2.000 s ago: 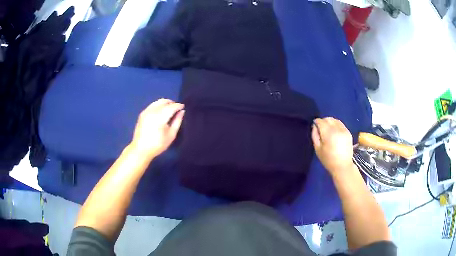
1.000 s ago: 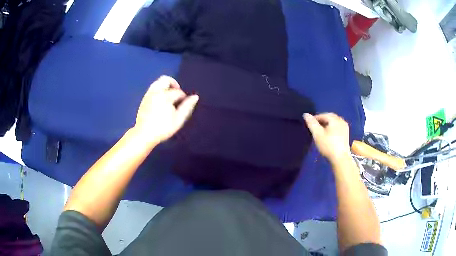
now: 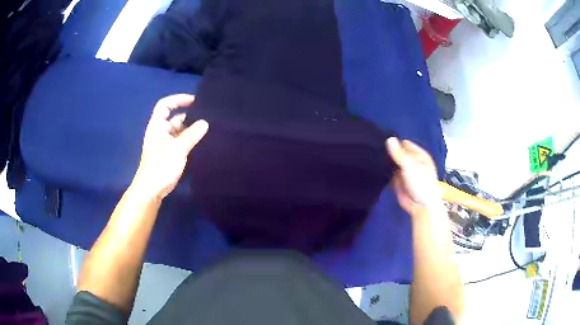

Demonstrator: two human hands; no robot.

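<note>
A dark plum-black garment [image 3: 286,159] lies over the blue padded board [image 3: 95,120], its far part running up to the top edge of the picture and its near part hanging towards me. My left hand [image 3: 168,143] is at the garment's left edge, thumb and fingers apart, with the thumb tip against the cloth. My right hand [image 3: 412,171] holds the garment's right edge between thumb and fingers; the fingers are partly hidden. A pale loose thread [image 3: 327,118] lies on the cloth.
The steam iron [image 3: 470,202] with its tan handle is parked just right of my right forearm, with hose and cords beyond. A black garment pile [image 3: 32,70] lies left. A small dark object [image 3: 53,200] lies on the cover's near-left part. A red object [image 3: 435,35] is behind.
The left hand has loosened from the cloth edge and its fingers have spread. The garment's fold line looks smoother and less distinct. The view has shifted slightly.
</note>
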